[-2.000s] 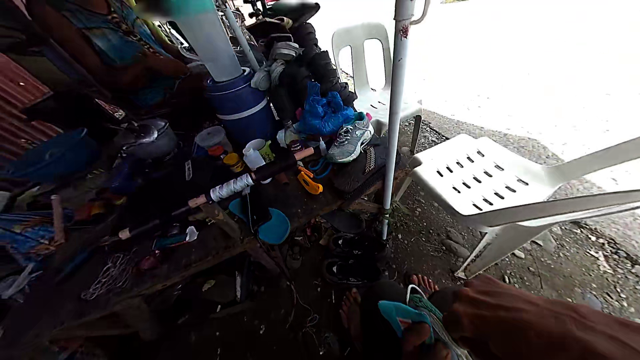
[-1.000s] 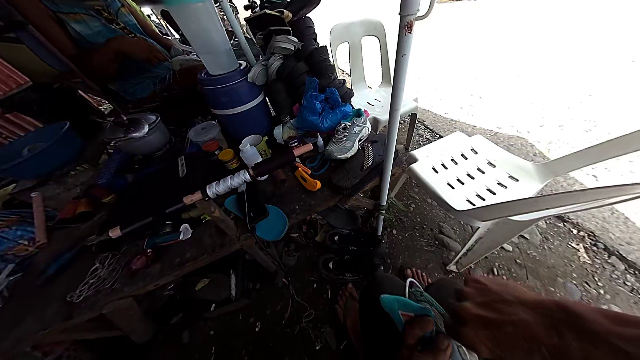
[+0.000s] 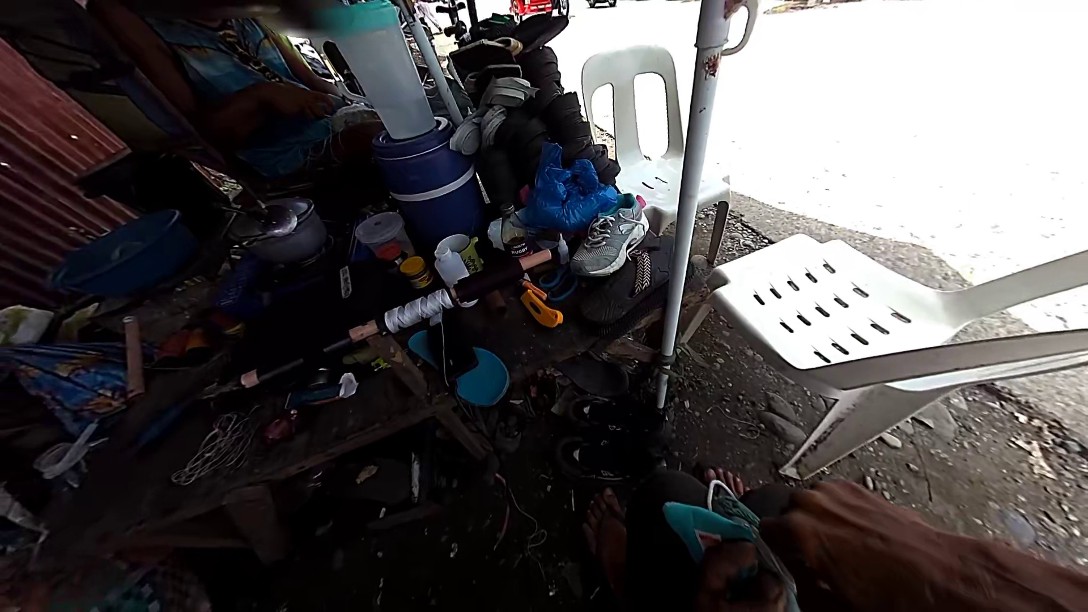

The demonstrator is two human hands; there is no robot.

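Note:
At the bottom right, my right hand (image 3: 837, 531) rests against a teal and grey shoe (image 3: 710, 525) on my lap, its fingers curled at the shoe's edge. My left hand (image 3: 738, 574) is low in the frame, dark and partly cut off, with its fingers on the near part of the same shoe. A white cord loops at the shoe's opening. On the wooden bench, a spool of white thread (image 3: 418, 311) sits on a rod beside an orange-handled tool (image 3: 541, 306) and a grey sneaker (image 3: 610, 240).
A white pole (image 3: 685, 204) stands upright between the bench and a white plastic chair (image 3: 837, 297). Another plastic chair (image 3: 646, 110) is behind. A blue drink cooler (image 3: 433, 183), a cooking pot (image 3: 293, 234) and a blue basin (image 3: 127, 255) lie farther left. A person sits behind them.
My right hand has shifted slightly at the shoe. The shoe stays on my lap, with both hands near it.

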